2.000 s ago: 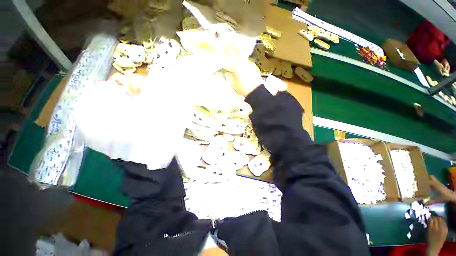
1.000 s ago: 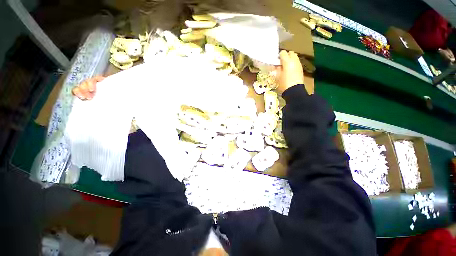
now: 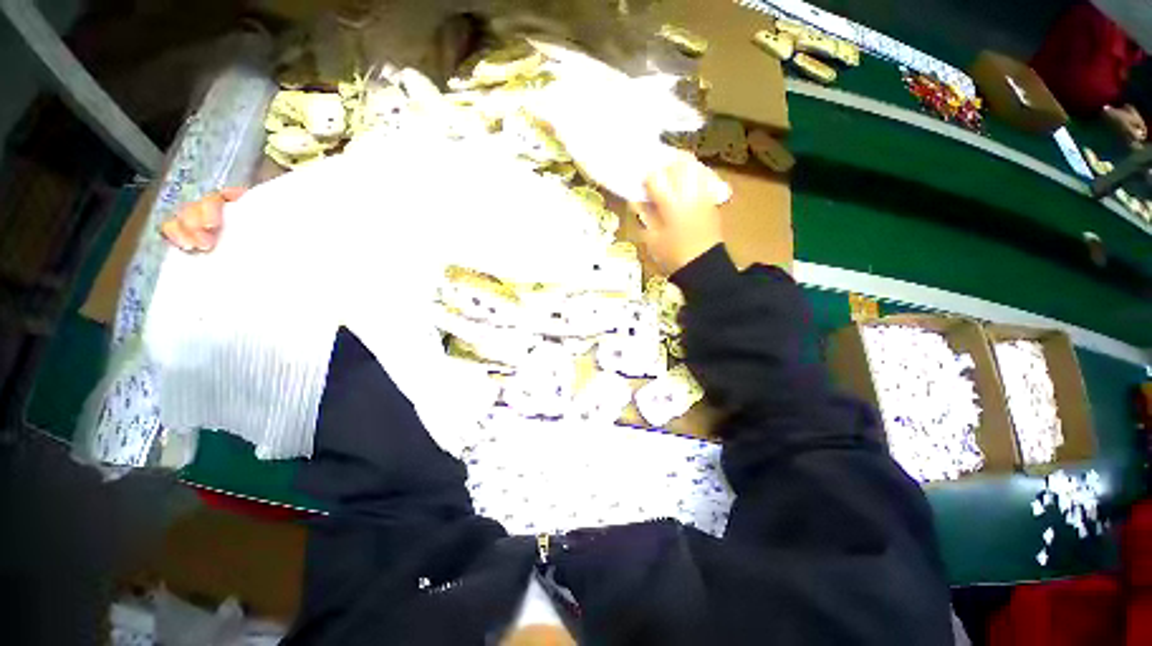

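Note:
My left hand (image 3: 202, 220) is at the left, its fingers closed on the edge of a large white packing sheet (image 3: 341, 252) that hides much of the hand and wrist. The sheet is limp and ribbed at its lower end and overexposed in the middle. My right hand (image 3: 684, 205) grips the near end of another white sheet (image 3: 619, 116) above the cardboard. Cream-white plastic housings (image 3: 537, 311) with small dark openings lie heaped between and beyond my hands. Some are partly hidden by the sheets.
An adhesive sheet (image 3: 594, 477) with blue marks lies along the near edge. Bagged sheet stock (image 3: 190, 215) is at left. Two open cartons (image 3: 994, 398) of white pieces stand at right, with loose white pieces (image 3: 1071, 505) beside them. Red clothing of a person shows at upper right.
Since a second ago, my right hand has moved left and slightly down with its white sheet, uncovering housings at the far right of the cardboard. My left hand has shifted slightly left.

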